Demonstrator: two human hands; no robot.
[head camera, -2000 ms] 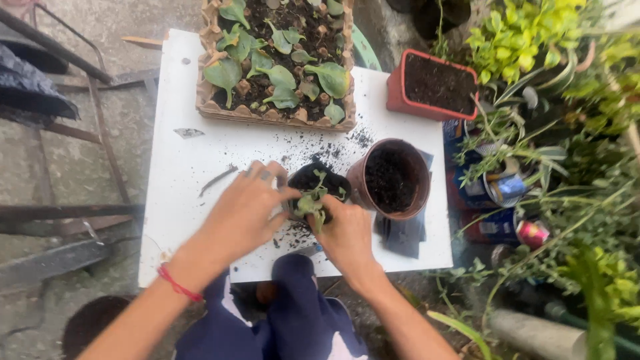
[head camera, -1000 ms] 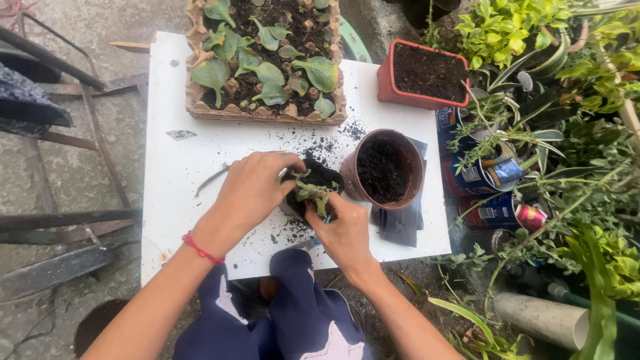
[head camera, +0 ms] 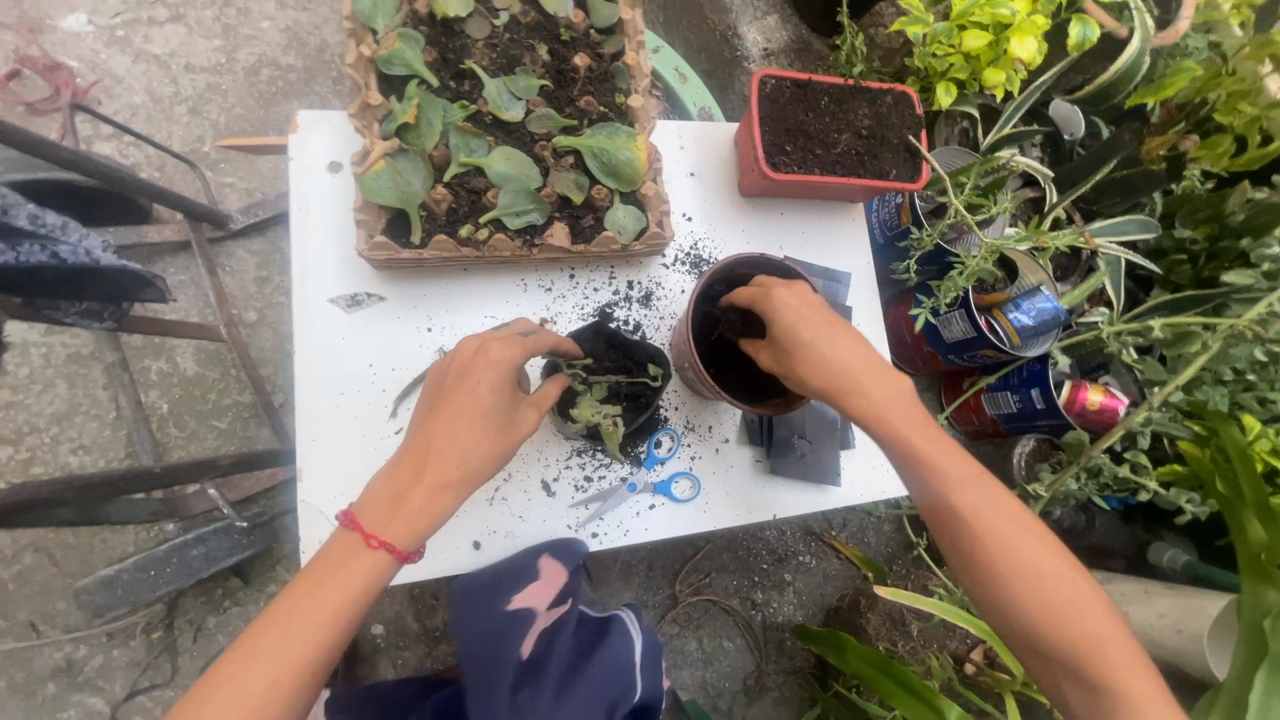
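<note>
My left hand [head camera: 490, 400] pinches a stem of a small green cutting [head camera: 598, 412] at the left rim of a black plastic grow bag [head camera: 655, 365] with dark soil in it. Inside the brown plastic pot [head camera: 690, 350], just to the right, my right hand [head camera: 775, 320] has its fingers closed round a clump of dark soil [head camera: 742, 322]. Blue-handled scissors [head camera: 640, 487] lie on the white board below the bag, blades apart. Flat black plastic pieces [head camera: 805, 450] lie partly under the brown pot. My left fingertips partly cover the cutting's stem.
An egg-carton tray [head camera: 510, 255] of soil and leaf cuttings stands at the back left of the white board [head camera: 350, 400]. A red planter [head camera: 830, 185] of soil is at the back right. Tin cans [head camera: 1005, 400] and leafy plants crowd the right side. Loose soil is scattered around the bag.
My right hand has left the cutting in the black bag and moved right into the brown pot. The scissors now show fully below the bag. My left hand stays at the cutting.
</note>
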